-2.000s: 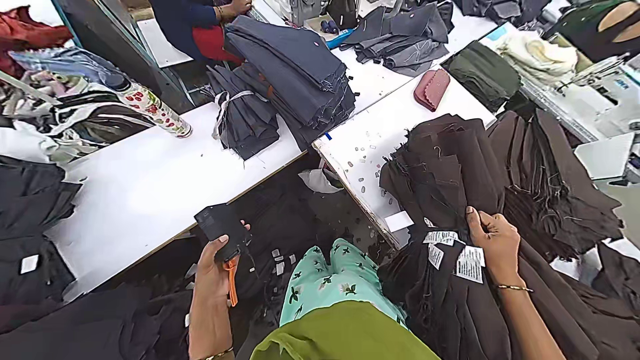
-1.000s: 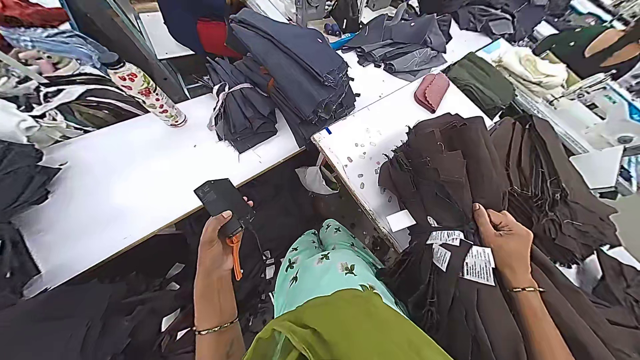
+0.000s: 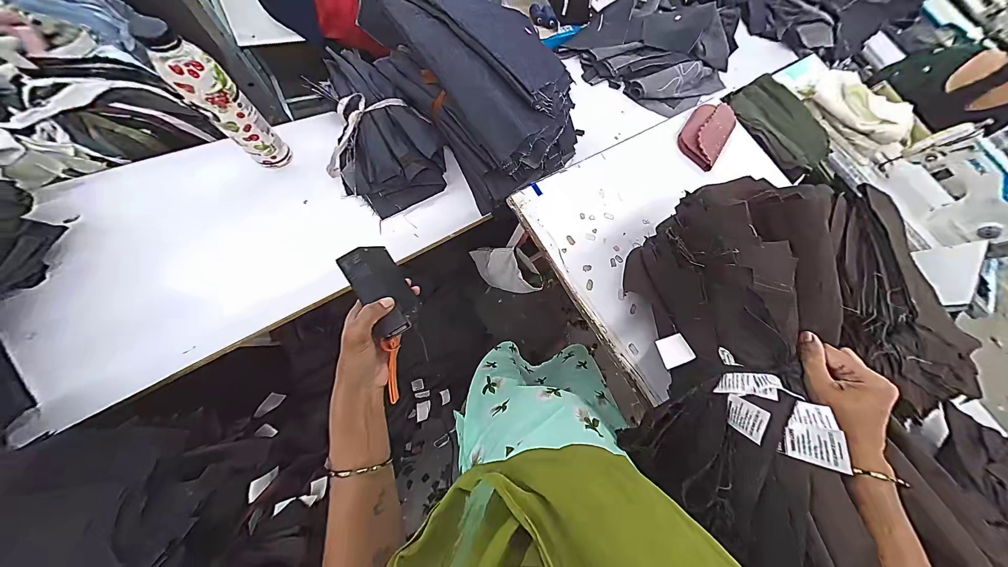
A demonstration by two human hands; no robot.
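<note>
My left hand (image 3: 368, 327) is closed around a black handheld device (image 3: 376, 287) with an orange strap (image 3: 392, 370), held above the dark gap beside the white table. On the right, my right hand (image 3: 846, 386) grips the edge of a stack of dark brown cut fabric pieces (image 3: 732, 276), thumb on top and the other fingers partly hidden. White printed labels (image 3: 817, 437) lie on the fabric just left of that hand. A small blank white square (image 3: 675, 351) rests at the stack's left edge.
A floral bottle (image 3: 220, 102) and a tied dark bundle (image 3: 387, 150) stand on the left white table (image 3: 157, 228). Navy fabric (image 3: 488, 87) is piled behind. A pink case (image 3: 706, 135) and small scraps lie on the right table (image 3: 587, 228). Fabric and paper bits cover the floor.
My left hand has lifted the black device a little relative to the tables over the two seconds. My right hand keeps its hold on the brown fabric.
</note>
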